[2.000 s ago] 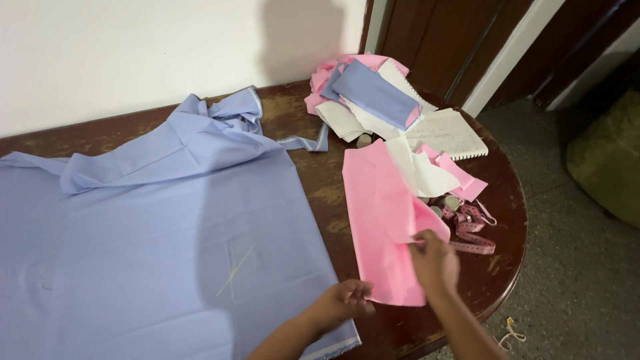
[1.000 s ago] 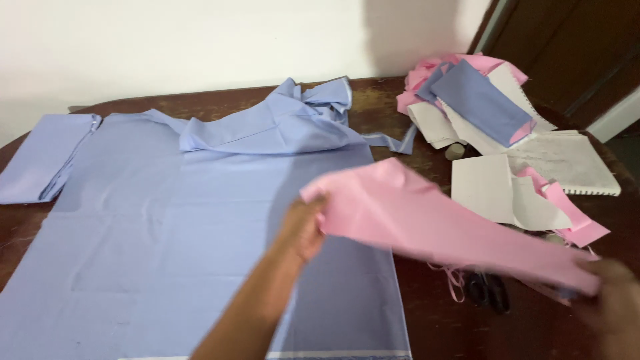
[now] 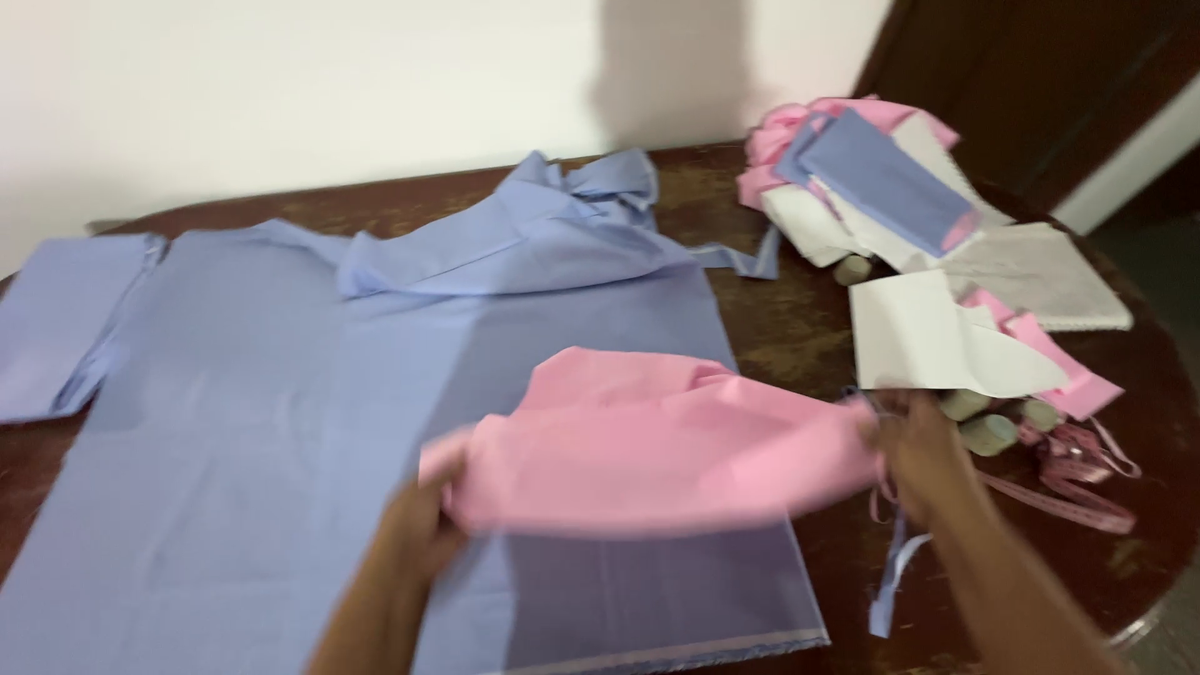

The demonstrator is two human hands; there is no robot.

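A folded piece of pink fabric [image 3: 647, 459] is stretched sideways between my hands, slightly blurred, above the right part of a large blue cloth [image 3: 244, 450]. My left hand [image 3: 422, 525] grips its left end. At its right end, my right hand [image 3: 914, 450] pinches the fabric near the white paper piece [image 3: 909, 328]. The blue cloth lies spread on the dark wooden table [image 3: 787, 328], its upper part gathered in loose folds. Another folded blue cloth [image 3: 70, 319] rests at the far left.
On the right lie a pile of pink fabric [image 3: 778, 141], a blue folded piece [image 3: 886, 178], a notebook [image 3: 1041, 277], pink scraps [image 3: 1059, 361], several thread spools [image 3: 989, 434] and a pink measuring tape [image 3: 1059, 502]. A blue strip [image 3: 886, 591] lies near the front. A white wall stands behind.
The pink fabric lay on the table at the right two seconds ago; both hands have lifted it and carried it left over the blue cloth. The view has shifted left.
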